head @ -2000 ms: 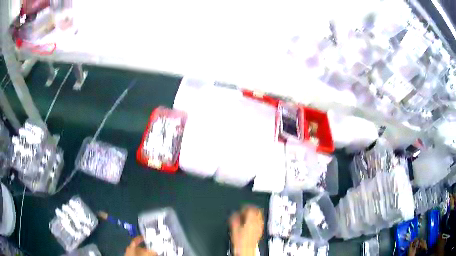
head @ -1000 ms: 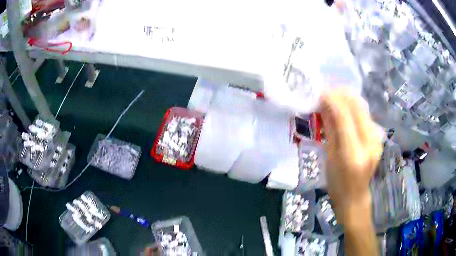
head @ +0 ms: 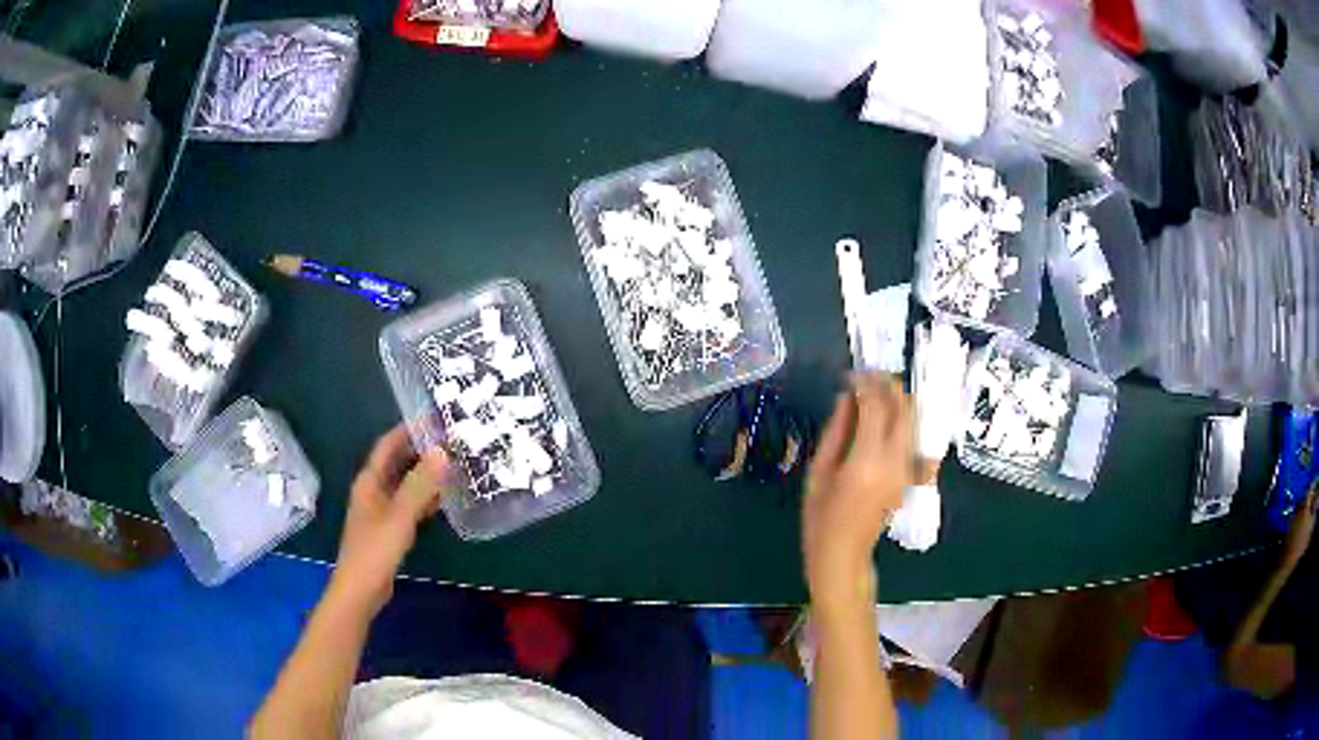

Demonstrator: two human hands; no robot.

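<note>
My left hand grips the near left rim of a clear tub of white-banded metal pins. A second clear tub of such pins stands untouched behind it to the right. My right hand, slightly blurred, is low over the mat at the near end of a narrow pale strip, beside a long white bundle. Whether its fingers hold anything is unclear. Dark-handled scissors lie between the hands.
A blue craft knife or marker lies behind the left tub. Clear tubs stand at left, and more pin tubs and clear bags at right. A red tub is at the back. The mat's curved front edge runs below.
The view has tilted down. My right hand has come down from near the shelf to the mat. A filled clear tub now stands mid-mat where none stood. My left hand shows more fully.
</note>
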